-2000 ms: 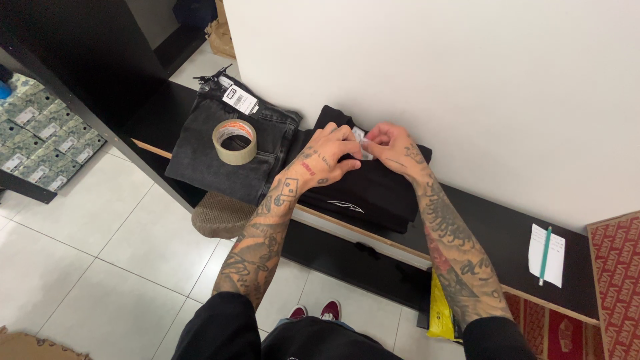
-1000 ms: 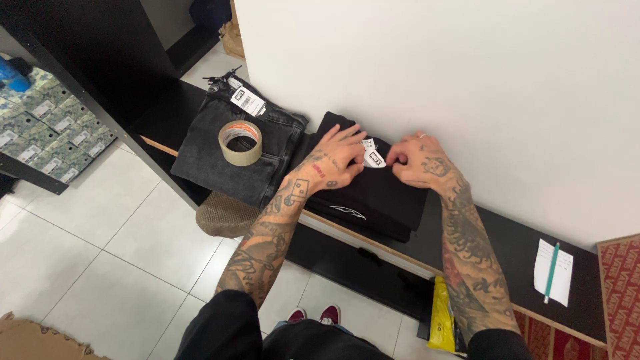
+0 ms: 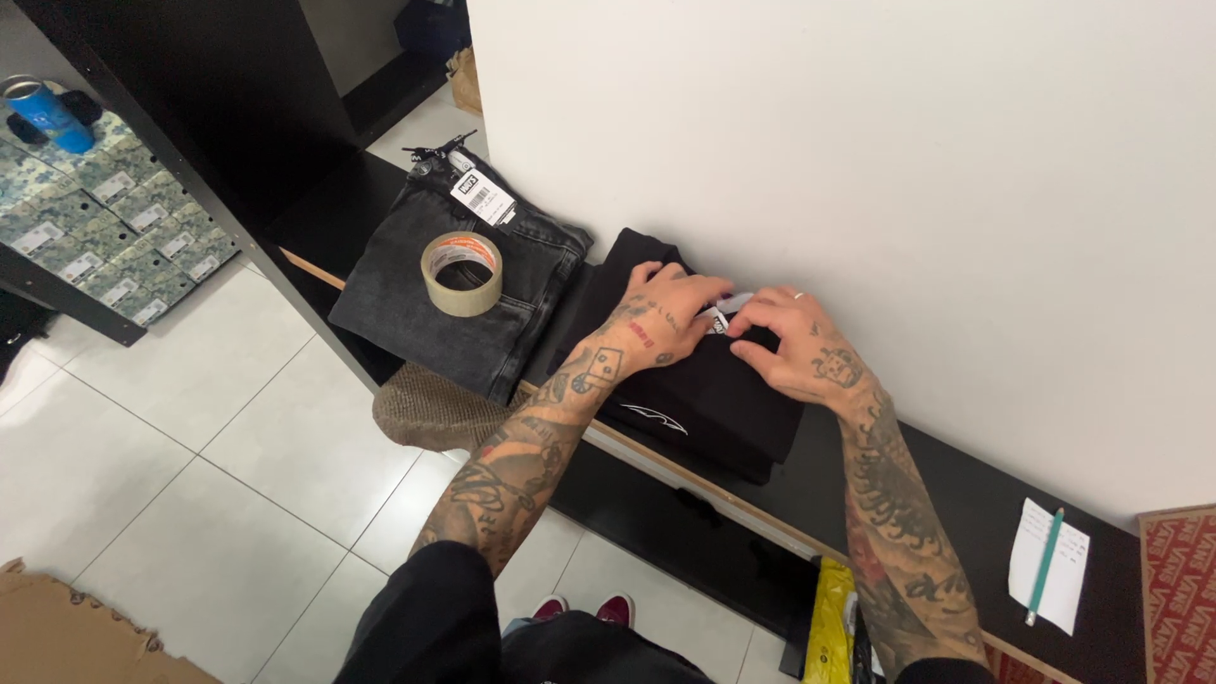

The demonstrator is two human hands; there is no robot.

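A folded black garment (image 3: 708, 399) with a small white line motif lies on the black shelf. Over its upper part, my left hand (image 3: 660, 318) rests with its fingertips at a white tag (image 3: 719, 320). My right hand (image 3: 793, 342) has thumb and fingers curled at the tag's other side, by a clear plastic strip; whether either hand grips it cannot be told. Left of them lie folded dark grey denim trousers (image 3: 399, 304) with a white hang tag (image 3: 483, 198). A roll of clear packing tape (image 3: 463, 275) sits on the denim.
At the shelf's right end lie a written paper (image 3: 1064, 594) and a green pencil (image 3: 1047, 565), beside a red Vans box (image 3: 1178, 589). A yellow bag (image 3: 831, 627) is below the shelf. Patterned boxes (image 3: 123, 218), a blue tumbler (image 3: 47, 114) and torn cardboard (image 3: 85, 636) are at left.
The white tag, facing up between my hands a second ago, is now partly covered by my fingers. My right hand has come closer to my left. Denim and tape have stayed put.
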